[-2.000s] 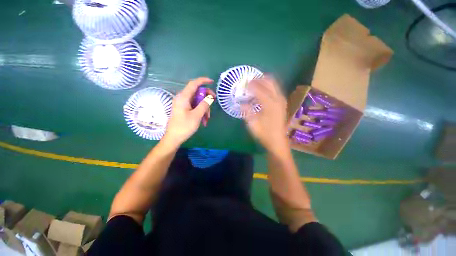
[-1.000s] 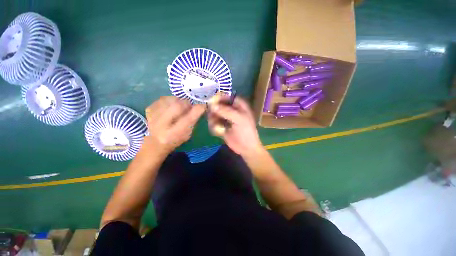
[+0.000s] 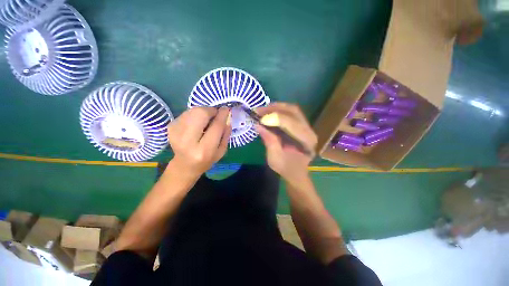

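Note:
A white slotted fan housing lies on the green bench between my hands. My right hand holds a slim black tool, its tip over the housing's centre recess. A pale yellow finger cot shows on that hand. My left hand is at the housing's left near side, its fingertips pinched together at the centre recess. What lies between those fingertips is too small to tell. No purple cell can be made out in the housing.
An open cardboard carton with purple cells stands at right, flap raised. Other fan housings stand at left, one with a brownish strip. A yellow line crosses the near side. Cardboard boxes are below at left.
The black tool's tip is now over the housing's centre, and my left fingertips have moved up into the recess. The view has shifted, so the carton and other housings appear displaced.

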